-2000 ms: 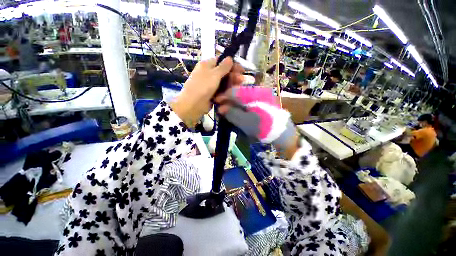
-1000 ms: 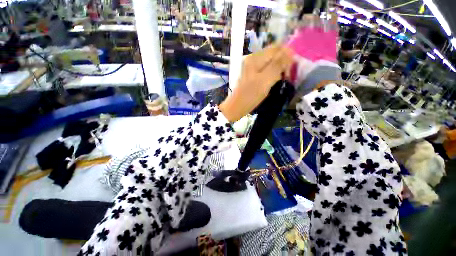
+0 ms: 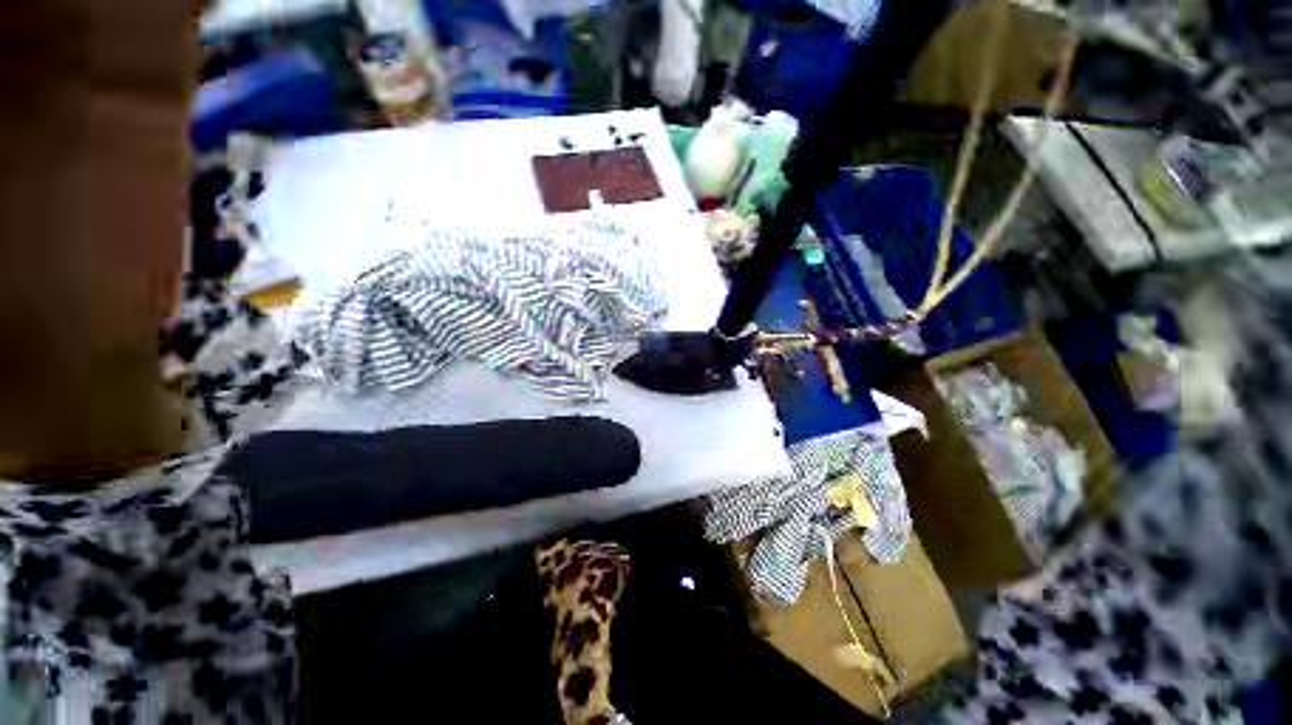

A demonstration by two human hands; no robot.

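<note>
The black steam iron (image 3: 687, 363) rests on the white table near its right edge, under its thick black hose sleeve (image 3: 822, 156). A striped cloth (image 3: 482, 305) lies crumpled left of and behind the iron. The black padded sleeve board (image 3: 446, 467) runs along the near edge, with no cloth on it. A large blurred brown shape (image 3: 92, 234) fills the left edge close to the camera; it may be my left hand, but its fingers cannot be made out. My right hand is not visible; only blurred patterned sleeve shows at the right.
A dark-red pad (image 3: 598, 179) lies at the back of the white table (image 3: 425, 177). A green basket (image 3: 775, 149) with bottles and blue crates (image 3: 907, 234) stand beyond the right edge. Striped pieces (image 3: 815, 496) hang over a cardboard box (image 3: 864, 609); another box (image 3: 1063, 383) holds cloth.
The view has tilted down. Both hands were at the hanging sleeve above the iron; they no longer show there. The striped cloth and dark-red pad are now uncovered.
</note>
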